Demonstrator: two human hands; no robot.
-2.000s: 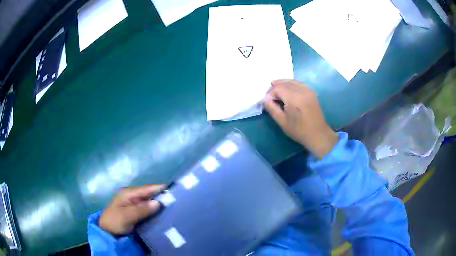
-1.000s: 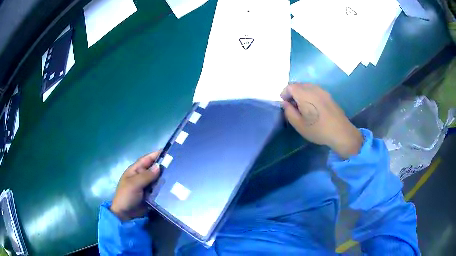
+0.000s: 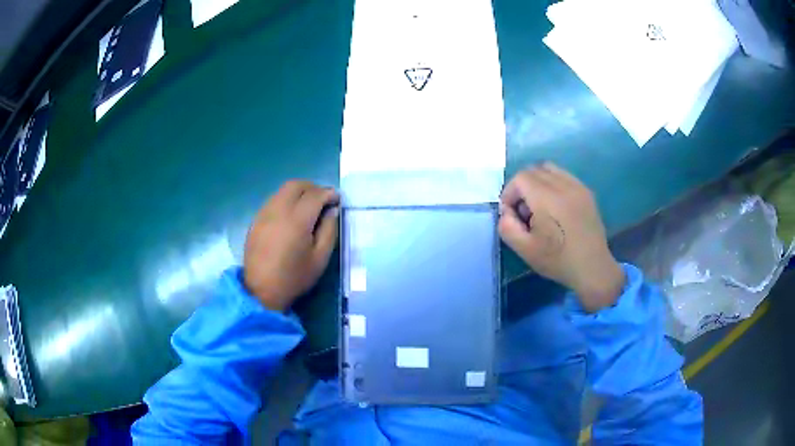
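Observation:
A white bag with a black triangle mark lies on the green mat, its open end toward me. A grey-blue panel with white squares has its far end inside the bag's mouth; its near end rests over the mat's edge and my lap. My left hand is at the left corner of the bag's mouth, fingers curled on its edge. My right hand pinches the right corner of the bag's mouth. The fingertips of both hands are partly hidden.
Fanned white bags lie at the far right. Dark panels on white sheets lie at the far left. Thin stacked edges show at the lower left. A crumpled clear plastic bag is beside the table at right.
The panel has turned straight and its far end has gone into the bag. My left hand has moved from the panel's left edge up to the bag's mouth. My right hand stays at the right corner.

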